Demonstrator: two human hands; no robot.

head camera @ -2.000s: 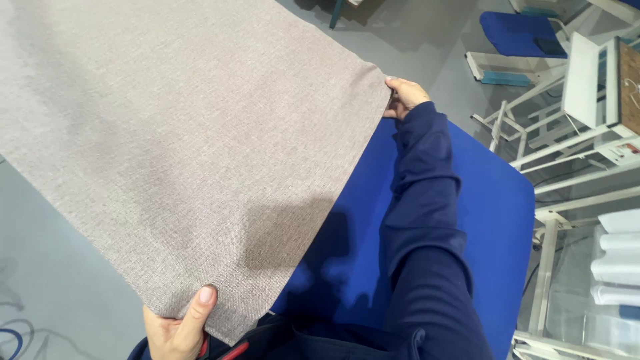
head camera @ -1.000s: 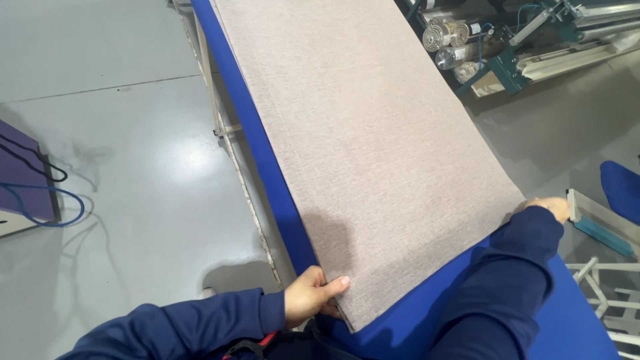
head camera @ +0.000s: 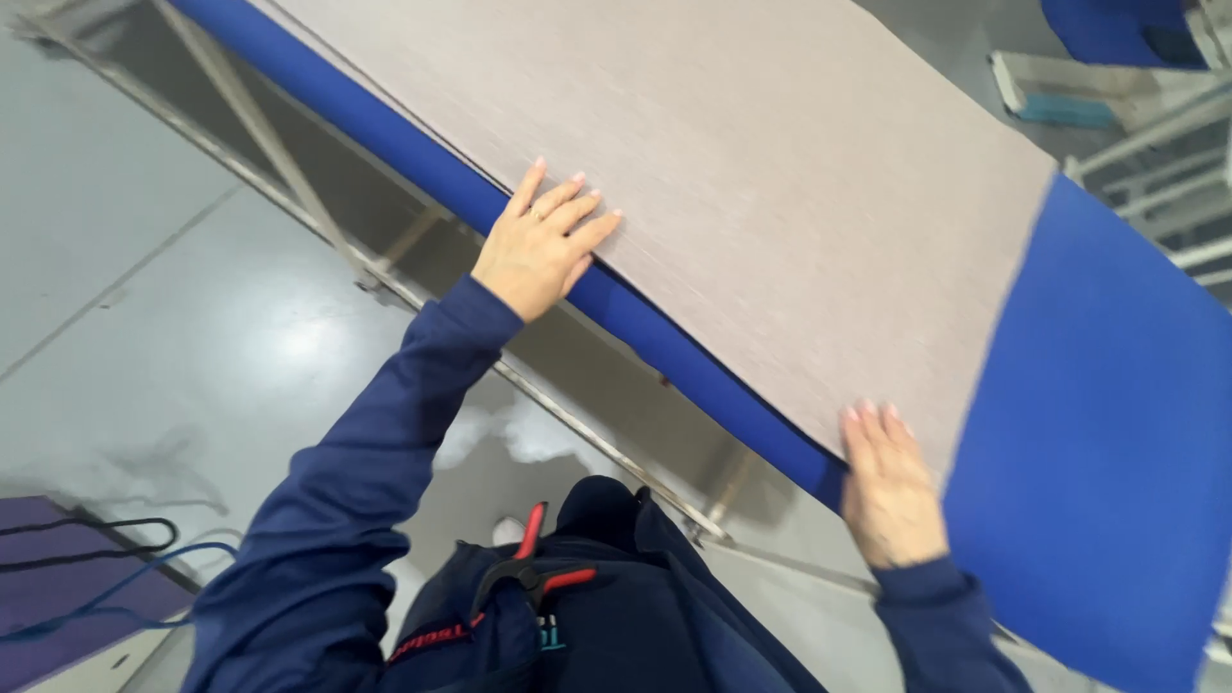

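A light greyish-beige fabric (head camera: 770,192) lies flat on a long padded table with a blue cover (head camera: 1107,414). My left hand (head camera: 541,241) rests palm down across the fabric's near edge, fingers spread, holding nothing. Farther right, near the fabric's corner, my right hand (head camera: 890,481) lies flat on the same edge, its fingers close together and nothing gripped. A strip of blue cover shows along the near side, below the fabric edge. Red-handled snips or pliers (head camera: 525,576) sit at the front of my dark blue clothing.
The table's metal frame (head camera: 577,419) runs below its near side. At the lower left stands a purple-topped item (head camera: 87,616) with black and blue cords (head camera: 125,611). White metal racks (head camera: 1174,173) and a blue seat or pad (head camera: 1116,29) are at the upper right.
Both hands have let go of the fabric's end corners and now lie on its long near edge. The fabric, held up two seconds ago, now lies on the blue table. The view has turned.
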